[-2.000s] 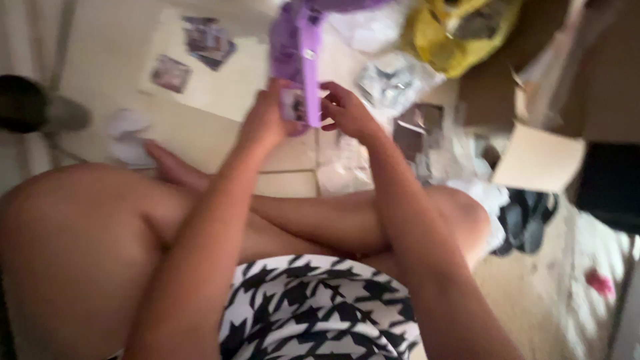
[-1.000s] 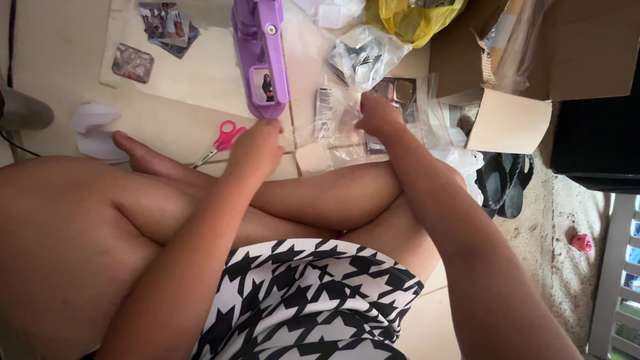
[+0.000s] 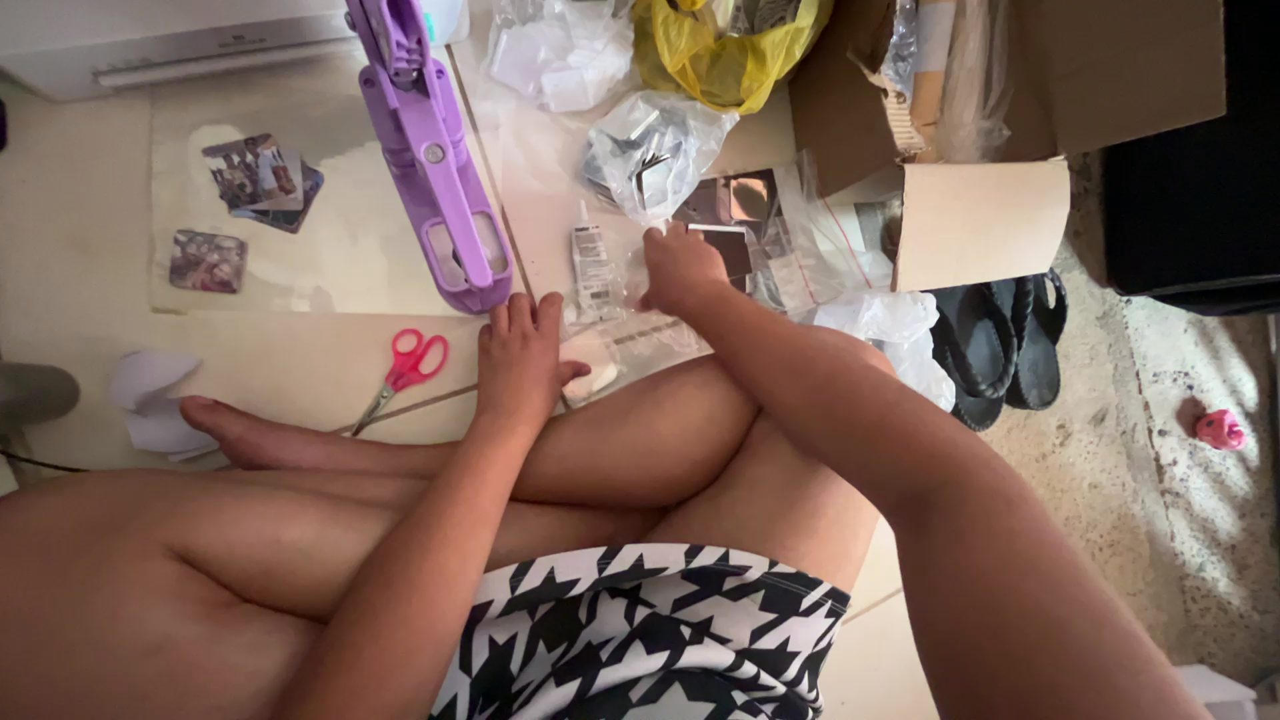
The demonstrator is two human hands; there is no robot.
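My left hand (image 3: pixel 522 355) rests with fingers apart at the near end of a purple hand-lever press (image 3: pixel 425 165), holding nothing. My right hand (image 3: pixel 684 268) reaches over clear plastic packaging, its fingertips at the lower edge of a clear bag with dark and silvery pieces (image 3: pixel 655 155); whether it grips the bag I cannot tell. Between the hands lies a white tube of glue (image 3: pixel 591 265). Square dark pieces (image 3: pixel 727 250) lie just past my right hand. Pink-handled scissors (image 3: pixel 405 368) lie left of my left hand. Several small photo prints (image 3: pixel 255 175) and a single one (image 3: pixel 207 261) lie further left.
An opened cardboard box (image 3: pixel 975 225) stands at the right, beside a yellow plastic bag (image 3: pixel 735 60). Black sandals (image 3: pixel 1010 340) sit below it. White paper scraps (image 3: pixel 160 400) lie near my foot. A white appliance (image 3: pixel 200 45) is at the upper left.
Two seconds ago both hands were at the purple press, which held a small picture at its near end. The picture no longer shows there. My right hand has moved right to the plastic bags.
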